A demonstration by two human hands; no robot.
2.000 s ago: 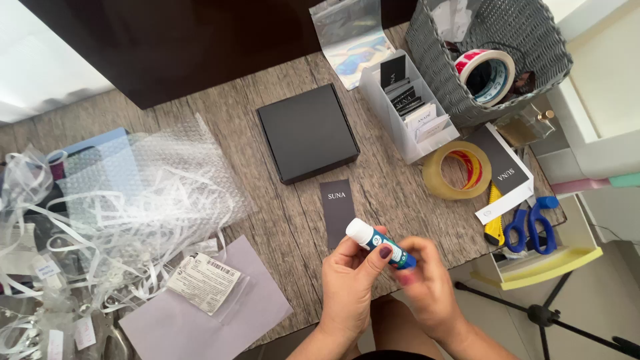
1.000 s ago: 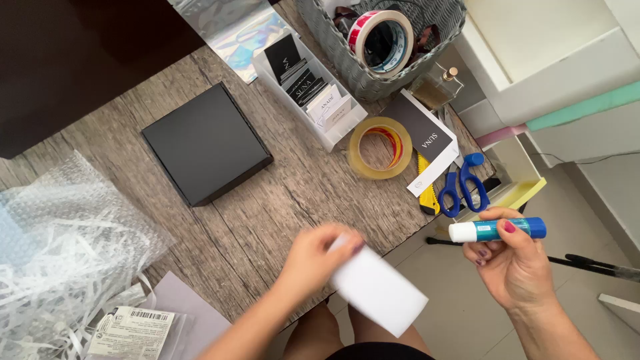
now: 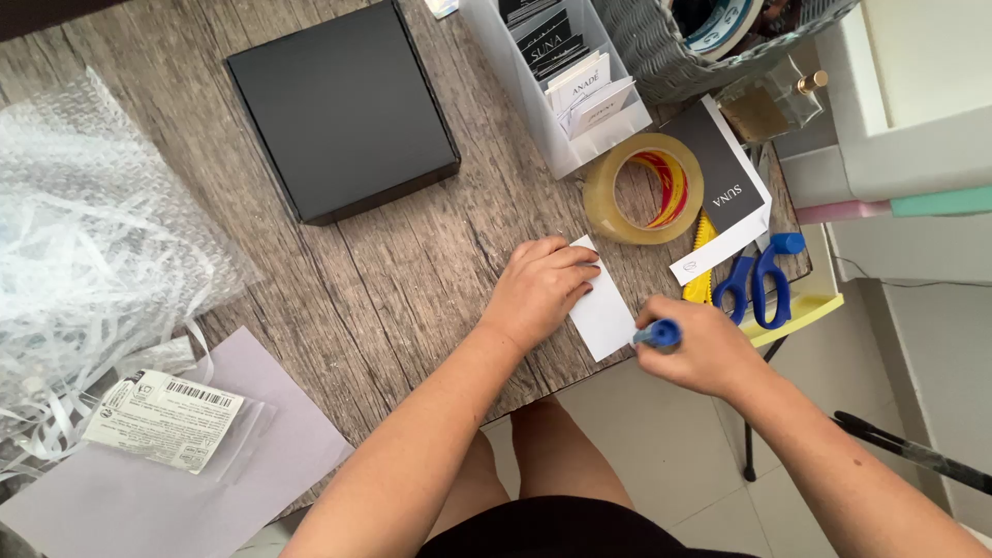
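Note:
A white paper card lies blank side up near the table's front edge. My left hand presses flat on its upper end, fingers spread a little. In my right hand is a glue stick, held end-down at the card's lower right corner; its blue base points up at the camera and its tip is hidden. A blue cap stands by the blue-handled scissors. The closed black box rests on the table beyond my left hand.
Near my right hand are a roll of clear tape, a yellow cutter and a printed card. Behind stand a card holder, a grey woven basket and a glass bottle. Bubble wrap and lilac paper lie left.
The card, dark side up on the table two seconds ago and lifted in my left hand one second ago, now lies white side up. The glue stick has moved down to it. The view has shifted closer.

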